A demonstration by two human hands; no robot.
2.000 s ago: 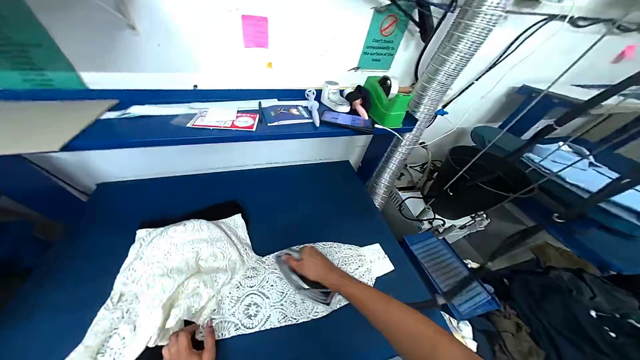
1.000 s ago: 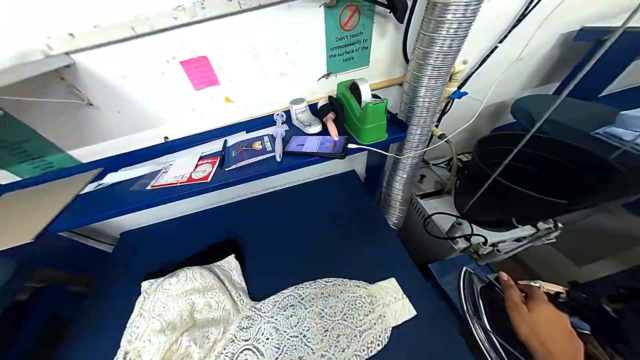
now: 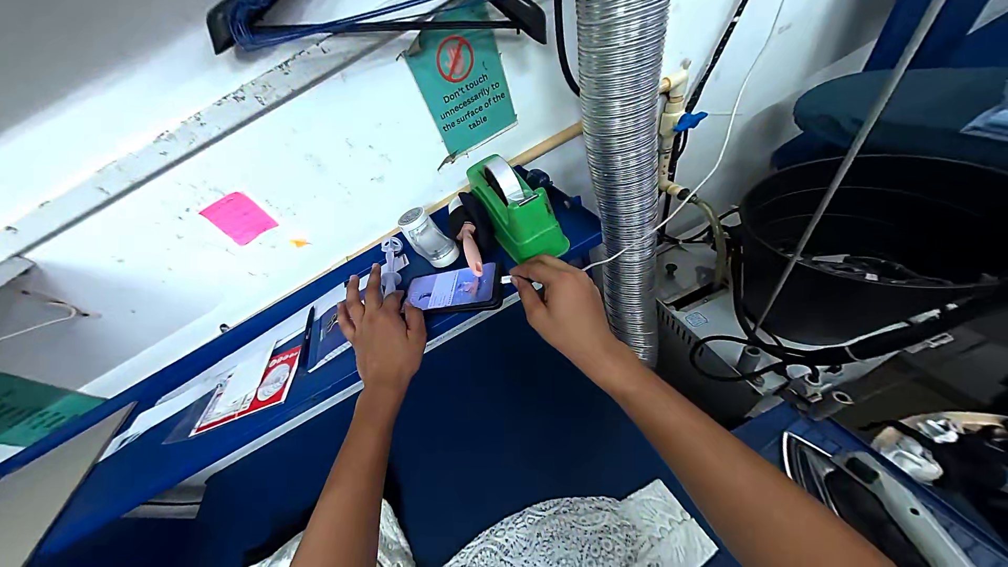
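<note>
A smartphone (image 3: 455, 289) with a lit screen lies on the blue shelf. My right hand (image 3: 563, 307) pinches the white plug of a charging cable (image 3: 622, 253) at the phone's right end; whether the plug is seated cannot be told. At the phone's left end rests my left hand (image 3: 382, 327), fingers spread, near a small pale handheld fan (image 3: 391, 264). White lace fabric (image 3: 583, 531) lies on the blue table below, partly hidden by my forearms. An iron (image 3: 874, 504) stands at the lower right.
Behind the phone are a green tape dispenser (image 3: 518, 213) and a white cylindrical container (image 3: 428, 236). Papers and a red card (image 3: 272, 386) lie along the shelf's left. A ribbed metal duct (image 3: 622, 157) rises at the right, beside a large black tub (image 3: 882, 244).
My right hand has left the iron at the lower right and moved to the cable at the phone. My left hand, out of view one second ago, is now at the phone's left end.
</note>
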